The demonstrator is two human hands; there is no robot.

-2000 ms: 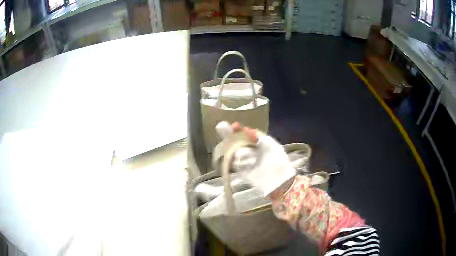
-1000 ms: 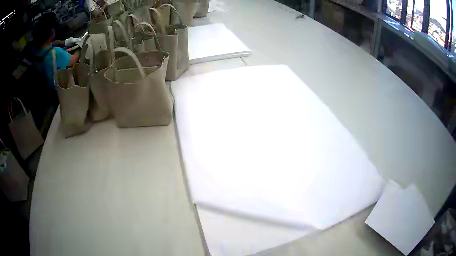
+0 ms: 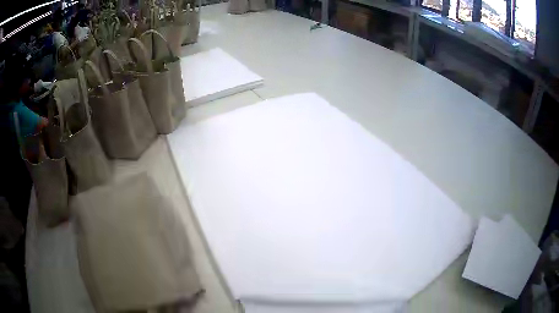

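A beige tote bag (image 3: 135, 244) lies tilted or flat on the pale table at the near left, slightly blurred. No hand is visible on it. The large white tissue sheet stack (image 3: 312, 202) lies to its right. Several beige tote bags (image 3: 119, 116) stand clustered upright at the left, handles up. Neither my left hand nor my right hand is in the picture.
A thick white stack (image 3: 220, 76) lies behind the tissue sheets. Smaller white sheets (image 3: 501, 257) lie at the near right. The table (image 3: 368, 85) curves away along the right. A person in a blue top (image 3: 27, 116) is at the far left. Shelves and windows stand beyond the table.
One tote bag now lies at the near left, where bare table showed a second ago. The view has shifted, and the standing bags appear farther left. My gloved hand, seen earlier by stuffed bags, is out of view.
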